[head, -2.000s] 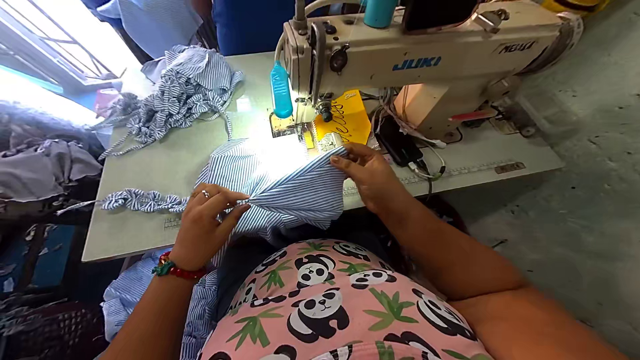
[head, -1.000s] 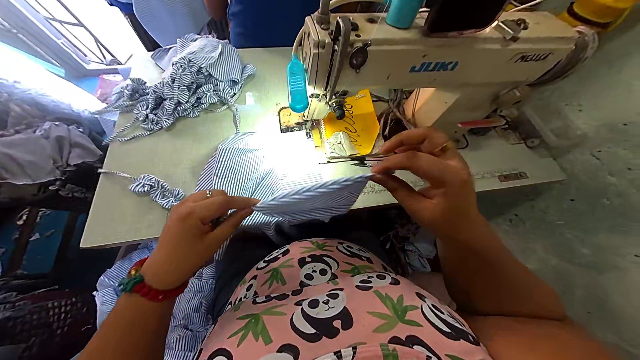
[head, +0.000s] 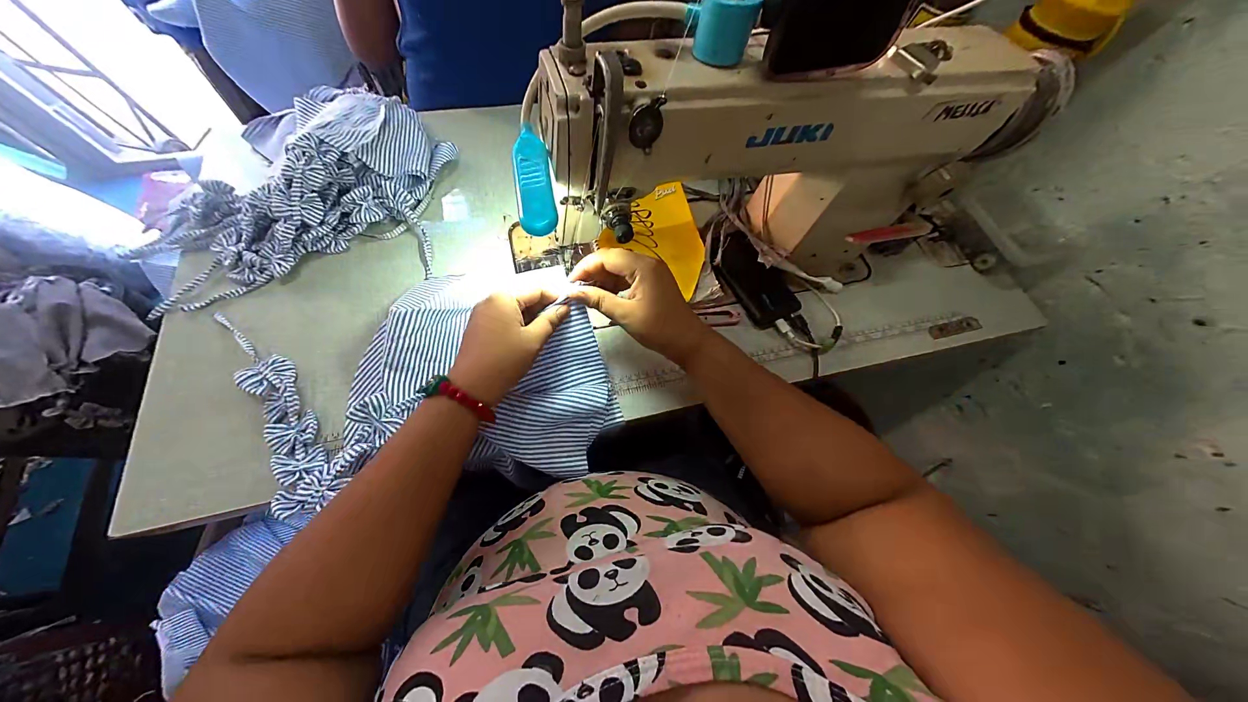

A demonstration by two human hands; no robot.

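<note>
Blue-and-white striped fabric lies over the front of the sewing table, below the needle area of a Juki sewing machine. My left hand pinches its upper edge between thumb and fingers. Close against it, my right hand pinches the same edge, just in front of the presser foot area. Glare washes out part of the cloth there. A ruffled striped strip trails to the left of the fabric. A turquoise thread snipper hangs at the machine's head.
A pile of ruffled striped pieces sits on the table's back left. Yellow paper with writing, a black device and cables lie under the machine arm. A turquoise thread spool stands on top. Beyond the table is a person in blue.
My hands have come together at the fabric's edge near the needle area; one second ago they held it stretched apart. The dark pointed tool seen by my right hand then is no longer visible.
</note>
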